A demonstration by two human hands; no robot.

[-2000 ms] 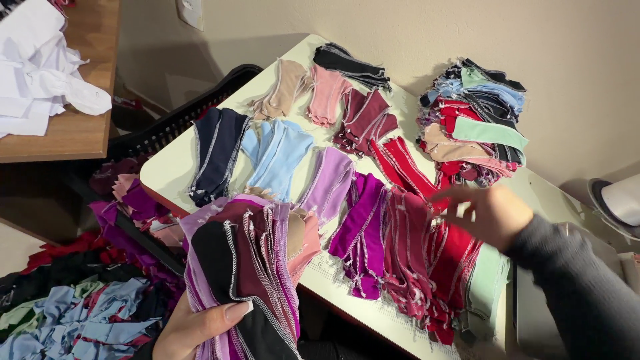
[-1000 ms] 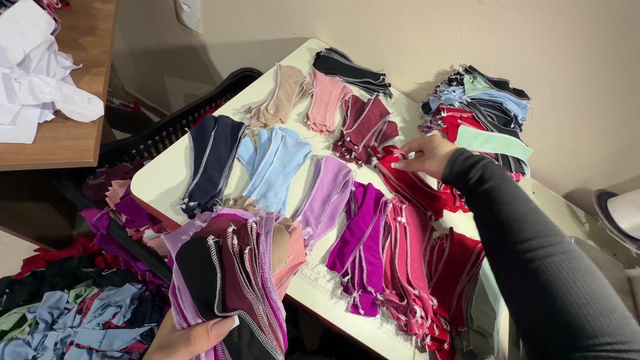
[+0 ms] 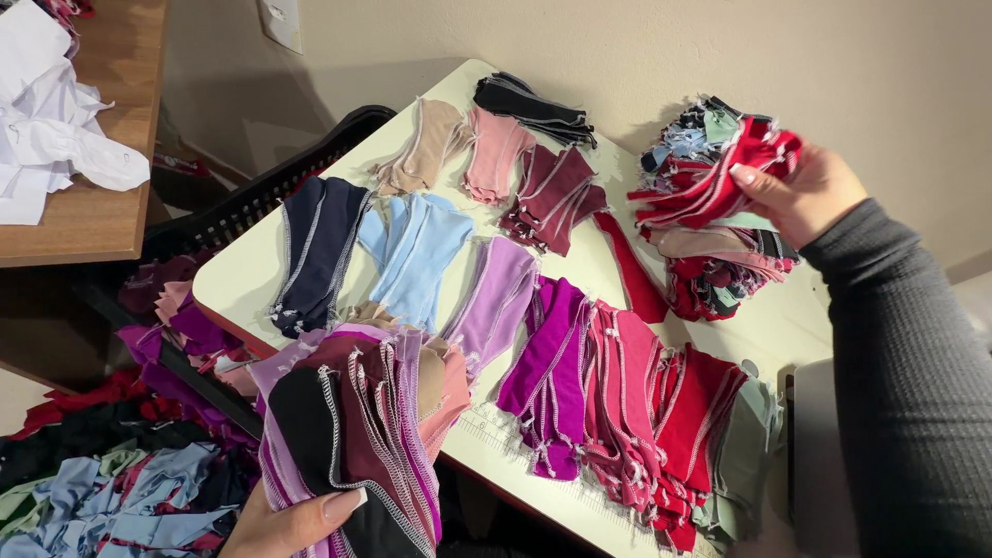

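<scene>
My left hand (image 3: 298, 519) is closed on a thick bundle of overlocked fabric strips (image 3: 372, 434) in black, maroon, purple, lilac, beige and pink, at the lower centre. Raised at the upper right, my right hand (image 3: 810, 190) pinches several red fabric strips (image 3: 728, 182) in front of a mixed pile of strips (image 3: 728, 267). A single red strip (image 3: 632, 271) lies on the white tabletop below and left of that hand. Colour-sorted piles lie between my hands, among them light blue (image 3: 418, 256), lilac (image 3: 492, 294), purple (image 3: 550, 372), raspberry (image 3: 624, 395) and red (image 3: 694, 418).
Navy (image 3: 319, 248), beige (image 3: 426, 147), pink (image 3: 496, 151), maroon (image 3: 554, 198), black (image 3: 531, 108) and pale green (image 3: 740, 457) piles also lie on the white tabletop (image 3: 256, 287). A black plastic basket (image 3: 256, 205) and loose scraps (image 3: 132, 496) are at left, by a wooden table (image 3: 108, 225) with white cloth.
My right hand has lifted red strips from the tabletop and moved right to the mixed pile, leaving one red strip behind. My left hand still holds its bundle.
</scene>
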